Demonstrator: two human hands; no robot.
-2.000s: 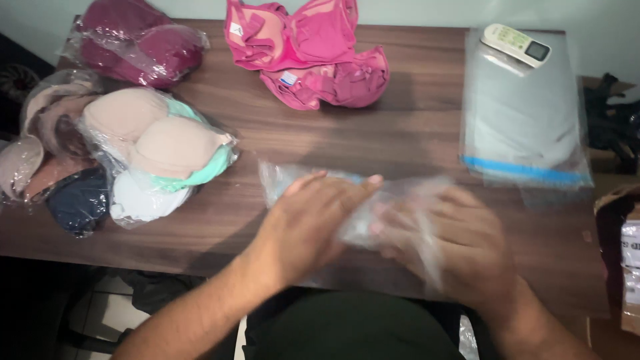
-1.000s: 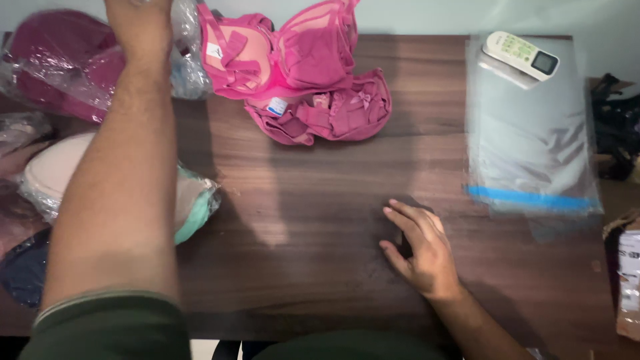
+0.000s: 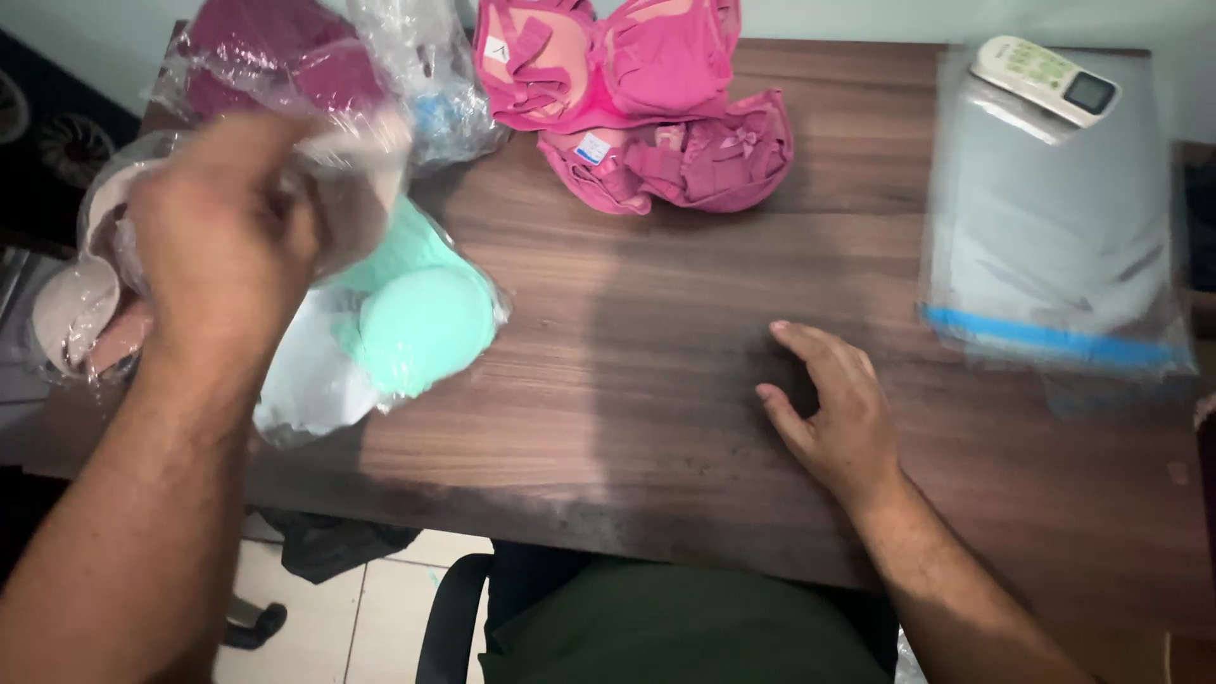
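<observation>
My left hand point(image 3: 228, 218), blurred, grips a beige bra in a clear plastic bag point(image 3: 356, 180) above the pile at the left. Under it lie a mint-green bagged bra point(image 3: 427, 318) and a white bagged one point(image 3: 318, 366). More bagged beige bras point(image 3: 76, 313) are left of the wrist. My right hand point(image 3: 836, 408) rests at the table's right half, fingers apart, holding nothing. Two pink bras point(image 3: 665, 66) without bags lie at the back middle.
Maroon bagged bras point(image 3: 285, 62) and a crumpled clear plastic bag point(image 3: 427, 95) are at the back left. A white remote control point(image 3: 1045, 81) sits on a stack of clear bags with a blue strip point(image 3: 1054, 237) at the right. The wooden table's front edge point(image 3: 570, 518) runs before my lap.
My left hand has come from the back left toward the nearer pile and lifted the beige bagged bra off the mint-green one. The crumpled bag formerly between my hands now lies at the back left.
</observation>
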